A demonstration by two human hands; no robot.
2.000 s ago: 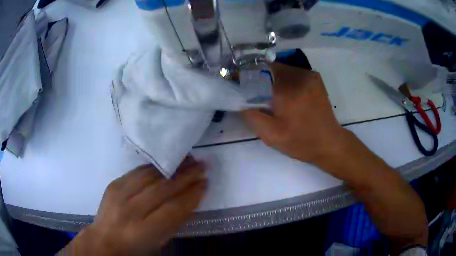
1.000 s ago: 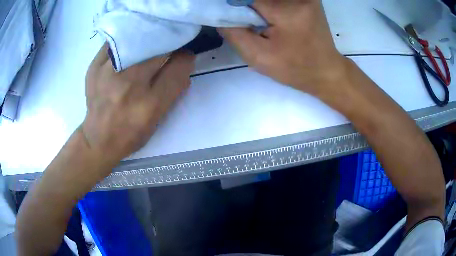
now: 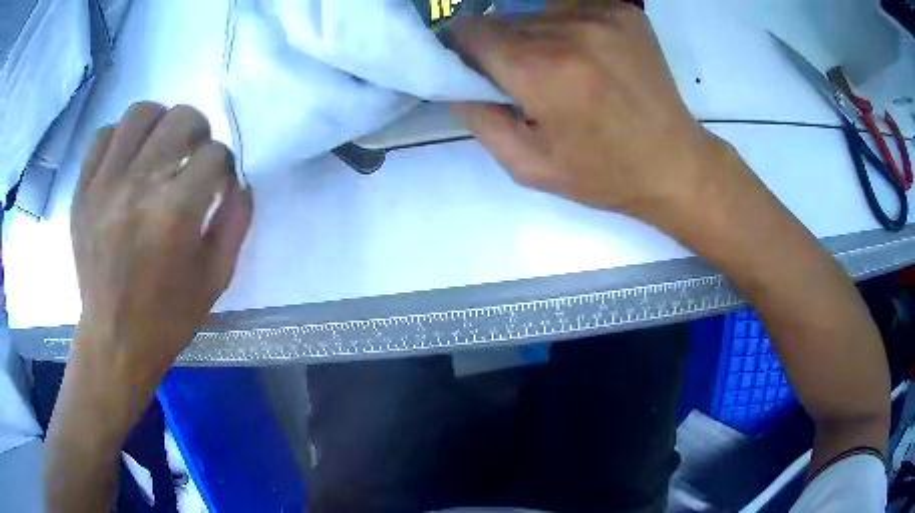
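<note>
A pale grey fabric piece (image 3: 301, 85) with a dark seam line lies on the white table at the top centre. My right hand (image 3: 582, 105) pinches its right corner between thumb and fingers near the top edge. My left hand (image 3: 161, 200) is at the left, blurred, with curled fingers at the fabric's lower left edge; whether it grips the fabric cannot be told. A small dark piece (image 3: 359, 157) shows under the fabric's lower edge. The machine head is out of view; a bit of yellow marking (image 3: 444, 9) shows at the top.
Scissors (image 3: 853, 115) with red and black handles lie at the right. Grey and dark fabric pieces (image 3: 45, 95) lie at the far left. The table's curved front edge bears a measuring scale (image 3: 451, 326). Blue plastic bins (image 3: 757, 371) and the wearer's dark clothing (image 3: 492, 431) are below.
The view has tilted down, so the machine head has left the picture. My left hand has moved left from the fabric's lower corner. My right hand still pinches the right corner.
</note>
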